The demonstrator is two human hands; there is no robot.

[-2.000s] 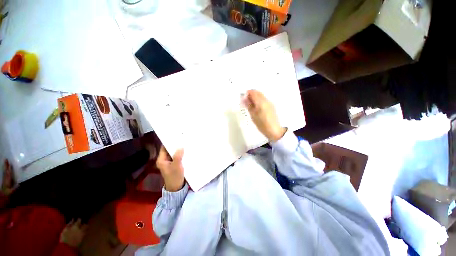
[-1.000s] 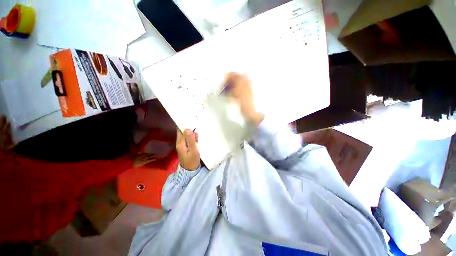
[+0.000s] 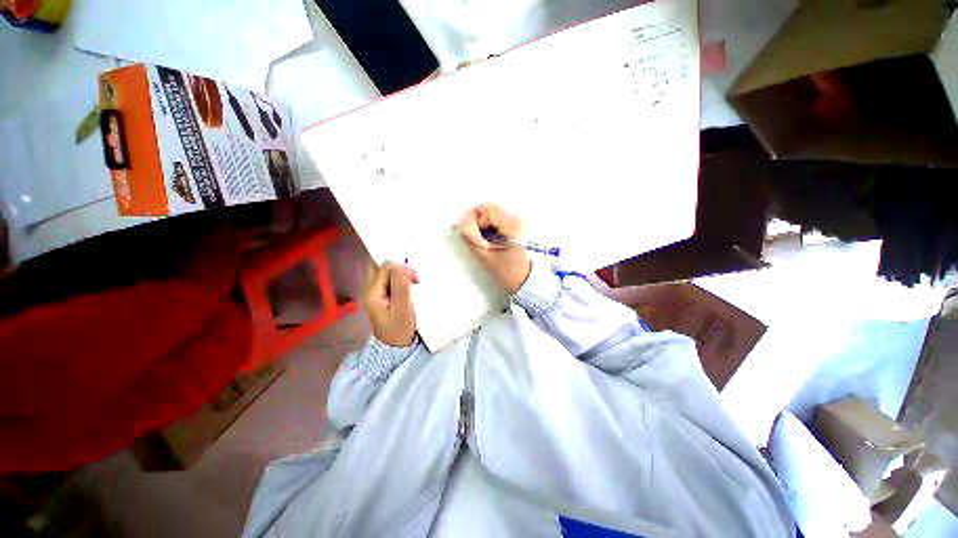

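Note:
The open record book (image 3: pixel 588 137) lies tilted between my lap and the table edge, with handwriting on its white pages. My right hand (image 3: pixel 496 247) rests on the page near the book's lower middle and holds a thin pen (image 3: pixel 541 249), its blue end pointing right. The pen's tip is hidden by my fingers. My left hand (image 3: pixel 392 303) grips the book's lower left edge, thumb on top of the page; its other fingers are partly hidden under the book.
A product box (image 3: pixel 215 142) lies at the table's left edge. A black phone (image 3: pixel 380 42) lies behind the book. A tape roll (image 3: pixel 37 11) is cut off top left. An open carton (image 3: pixel 861 95) is at right. A red stool (image 3: pixel 299 289) and a person's red sleeve (image 3: pixel 116 368) are at left.
My right hand has come down the page from its blurred position and the pen now shows clearly. The red-clothed person's hand has left the stool. The view has shifted.

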